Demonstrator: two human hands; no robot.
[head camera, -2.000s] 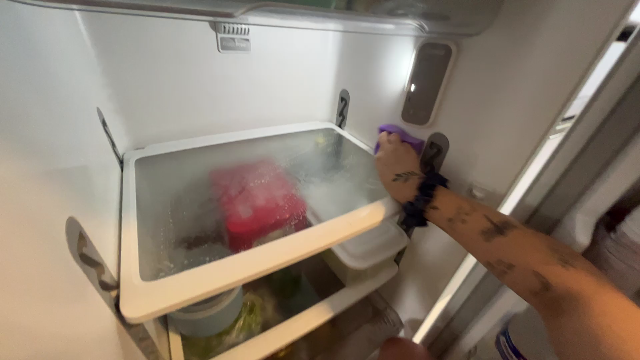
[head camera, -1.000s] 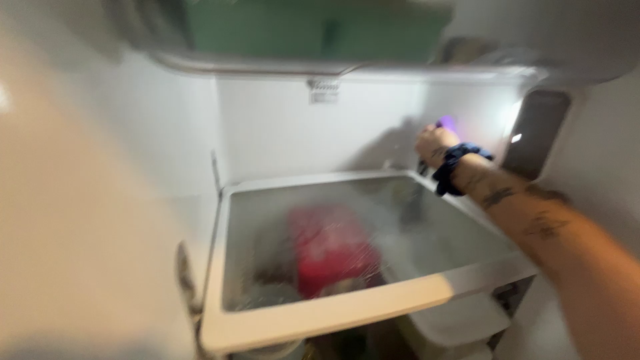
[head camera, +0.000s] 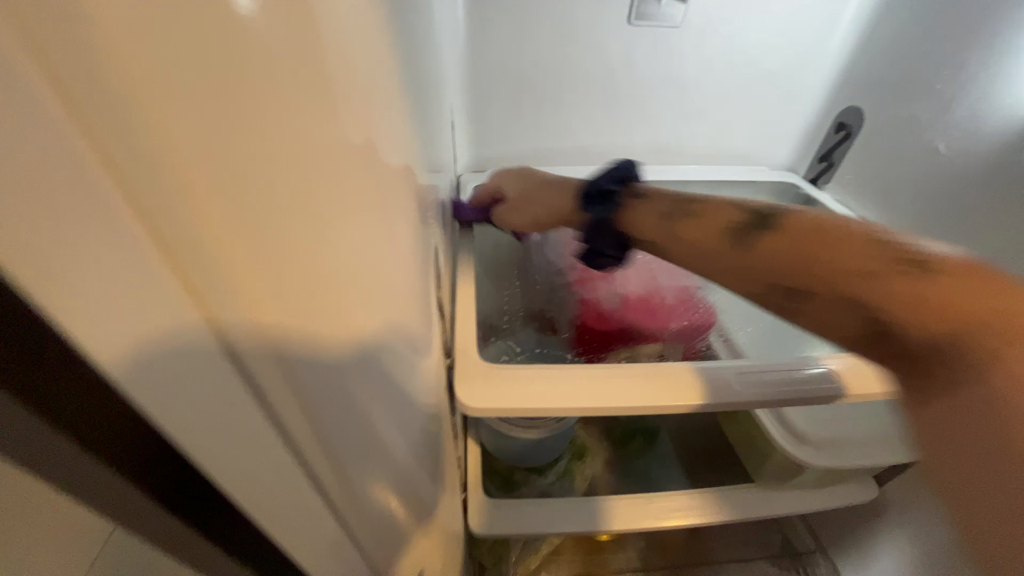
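Observation:
My right hand (head camera: 532, 198), with a dark scrunchie (head camera: 608, 214) on its wrist, is closed on a purple cloth (head camera: 472, 212). It presses the cloth at the left wall of the refrigerator, by the back left part of the upper glass shelf (head camera: 576, 390). The forearm reaches across the shelf from the right. Droplets or wet marks show on the glass. Beneath it a red container (head camera: 640, 316) is seen blurred through the pane. My left hand is out of the frame.
The refrigerator's left side (head camera: 320, 240) stands close on the left. A lower shelf (head camera: 672, 510) holds a round tub (head camera: 528, 440), bagged greens (head camera: 588, 464) and a lidded pale container (head camera: 832, 440) at the right. A gray shelf support (head camera: 834, 146) is on the right wall.
My right hand has moved with the purple cloth from the right side of the refrigerator, past the back right corner, over to the left wall. The view has turned left.

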